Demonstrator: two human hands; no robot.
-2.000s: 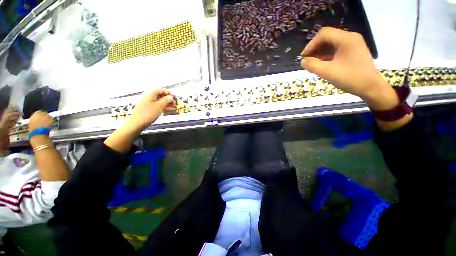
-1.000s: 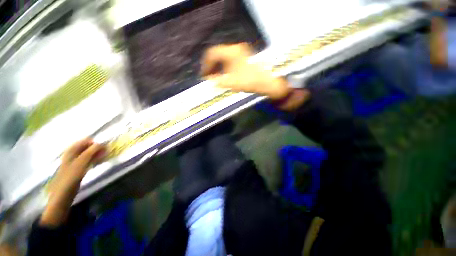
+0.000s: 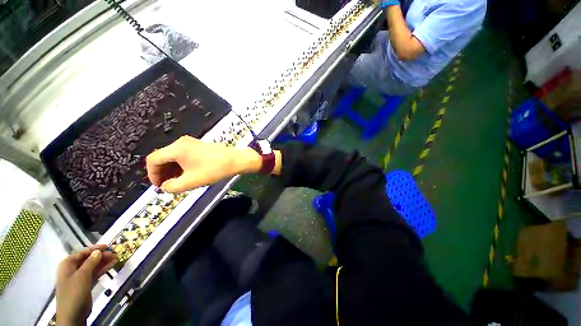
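Circuit board panels [image 3: 143,224], crowded with small gold and dark parts, lie end to end in the silvery rail [image 3: 280,120]. My left hand [image 3: 76,279] is at the lower left, its fingertips at the boards; what they hold is hidden. My right hand [image 3: 200,163] is over the rail beside the black tray [image 3: 60,186], thumb and forefinger together. A tiny dark spot shows at its fingertips, too small to identify. Loose dark purple-brown capacitors [image 3: 105,153] are heaped in the tray. A dark red wrist strap [image 3: 267,156] with a thin black cord [image 3: 185,69] is on my right wrist.
Yellow components [image 3: 19,245] stand in rows at the left edge. A crumpled clear bag [image 3: 169,43] lies beyond the tray. A person in a light blue shirt [image 3: 439,32] works farther along the rail. Blue stools [image 3: 411,204] and cardboard boxes [image 3: 541,251] are on the right.
The view has swung right, bringing the neighbouring person and floor into view. My right hand has moved from over the tray to beside its front edge. My left hand is still at the boards.
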